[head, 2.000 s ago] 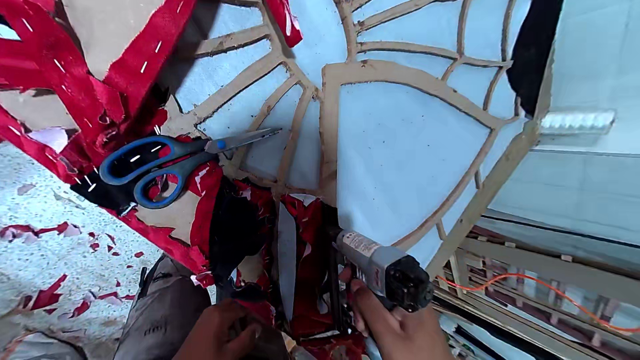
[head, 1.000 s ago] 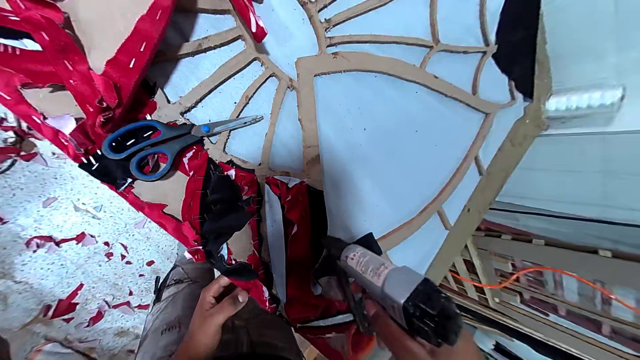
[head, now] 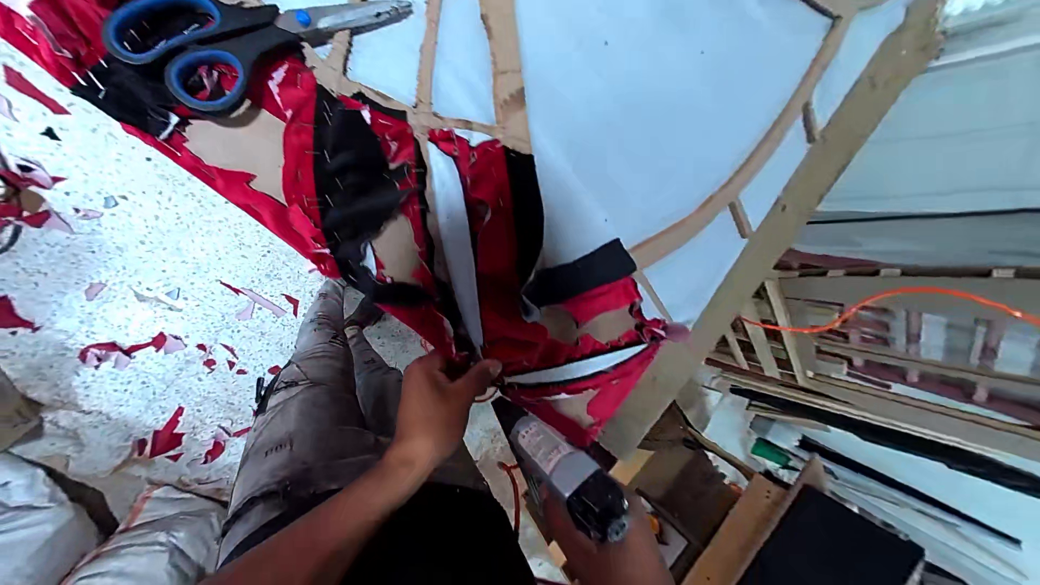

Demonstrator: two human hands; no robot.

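Note:
My left hand (head: 439, 398) pinches the lower edge of the red and black fabric (head: 500, 244) between thumb and fingers, where a white strip (head: 457, 236) ends. My right hand (head: 597, 536) is closed around a pneumatic staple gun (head: 569, 475) with a grey and black body; its nose is near the fabric's lower edge, and contact cannot be told. The fabric, dotted with staples, lies on a panel with brown curved strips (head: 508, 81) over pale blue-white sheeting (head: 650, 106). Blue-handled scissors (head: 244, 41) rest on the panel at upper left.
A wooden beam (head: 780, 219) edges the panel. Red scraps (head: 166, 435) litter the speckled floor (head: 203, 325). An orange hose (head: 894, 292) crosses slatted wooden frames at right. Boards and a black-topped box (head: 829, 540) are at lower right, silvery sacks (head: 154, 536) at lower left.
My left hand has moved up to the fabric edge and pinches it. The staple gun has gone from over the panel to below the fabric's edge. The view has shifted closer and lower.

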